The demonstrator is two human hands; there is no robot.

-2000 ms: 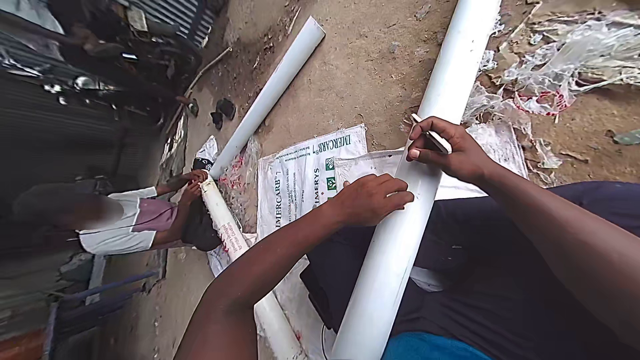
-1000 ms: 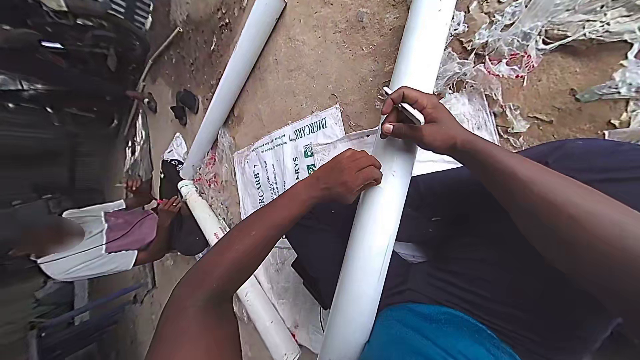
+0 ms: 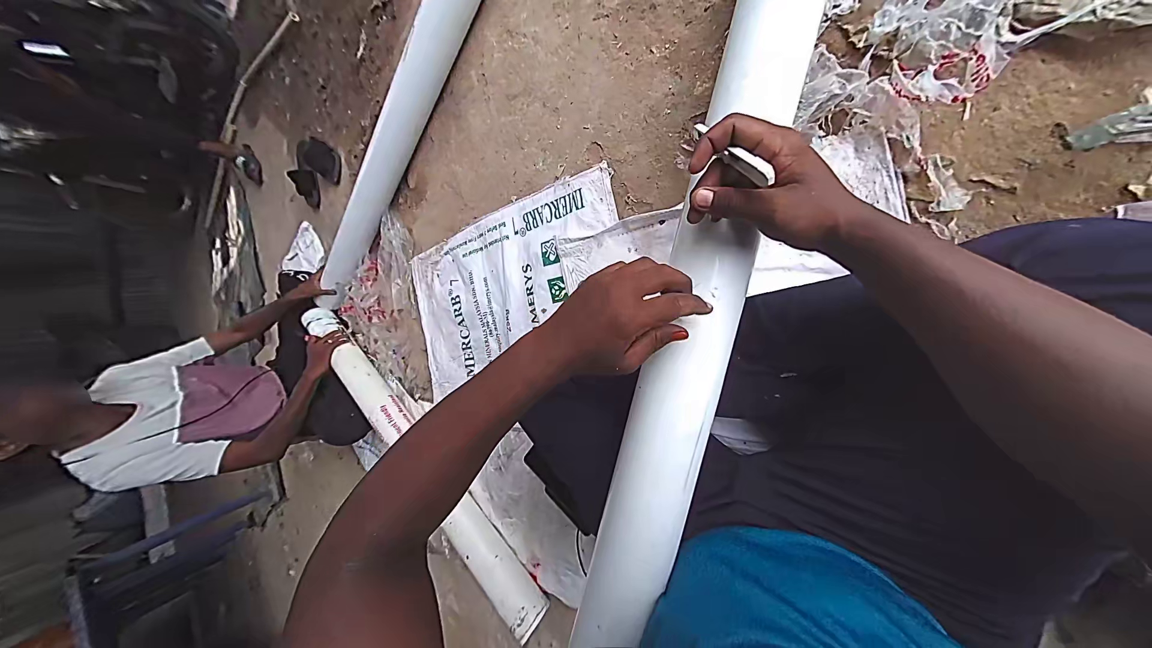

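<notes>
A long white plastic pipe lies across my lap, running from bottom centre up to the top right. My left hand rests on its left side, fingertips on the surface, palm down and gripping nothing. Farther up the pipe, my right hand pinches a small flat whitish tool between thumb and fingers, held just over the pipe. Whether the tool is a blade or a scraper I cannot tell. Some of the right fingers are curled out of sight.
Printed white woven sacks lie beneath the pipe. At left, a seated person has hands at two more white pipes, one reaching the top, another lower. Torn plastic film litters the dirt at upper right. Dark shoes sit beyond.
Both my hands keep nearly the same places on the pipe. The other person's one hand has moved onto the upper pipe. The view has shifted somewhat.
</notes>
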